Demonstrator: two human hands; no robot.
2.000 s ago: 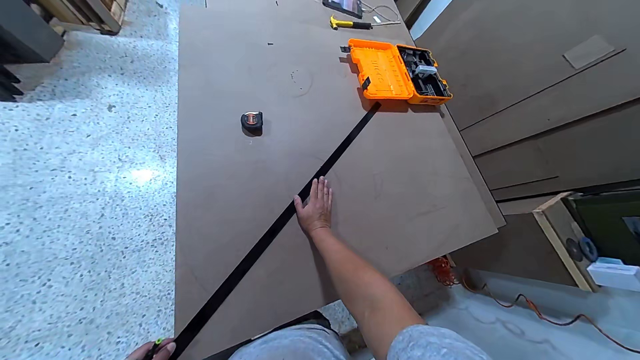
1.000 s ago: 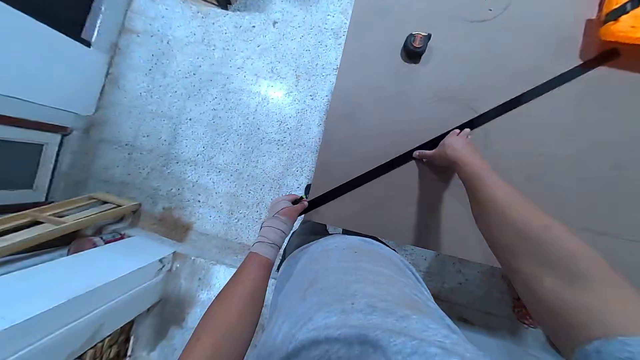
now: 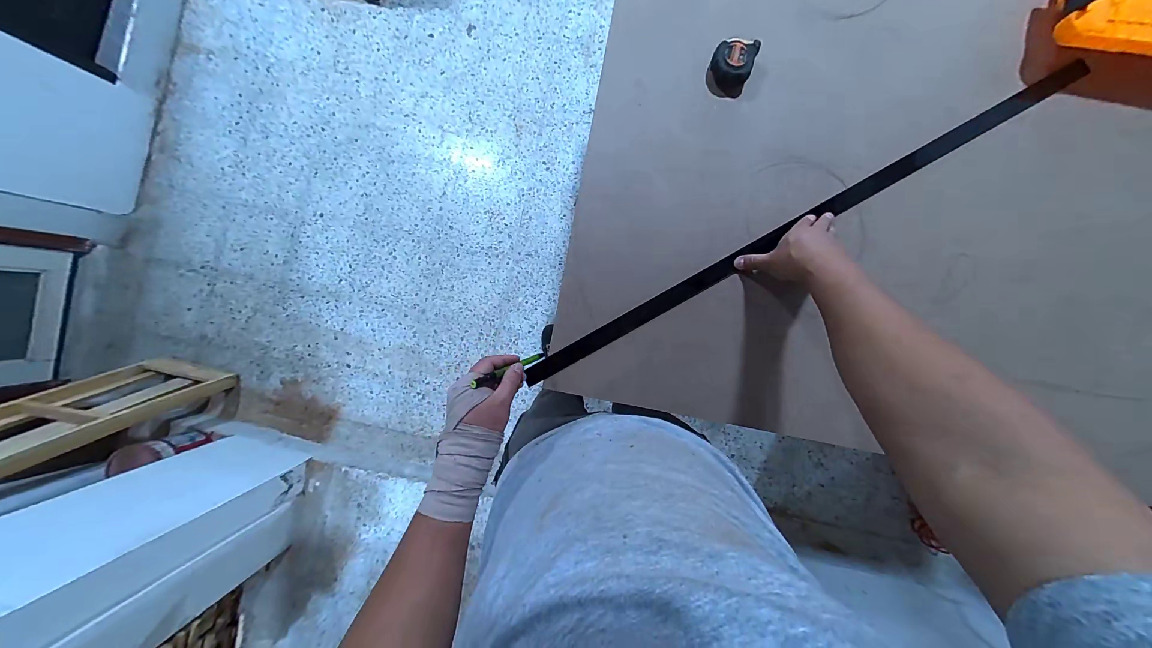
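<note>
A long black straight bar (image 3: 661, 301) lies diagonally over a brown sheet-topped table (image 3: 670, 162), its lower left end at the near left corner. My left hand (image 3: 490, 391), its wrist wrapped in a beige bandage, holds a green and black marking pen (image 3: 508, 370) beside that end. Whether its fingers also touch the bar cannot be told. Midway along the bar rests my right hand (image 3: 796, 252), thumb and fingertips against it, pressing from above rather than closed around it. A black tape measure (image 3: 733, 67) sits above the bar on the sheet.
Part of an orange case (image 3: 1107, 27) shows near the bar's far end at top right. Speckled floor (image 3: 378, 225) runs along the table's left side. A wooden frame (image 3: 117, 409) and a white ledge (image 3: 162, 513) stand at lower left. An orange cord (image 3: 927, 533) shows below the table.
The view has swung left and down since two seconds ago, bringing my bandaged left wrist into sight. The right hand stays on the bar, which still lies diagonally on the table.
</note>
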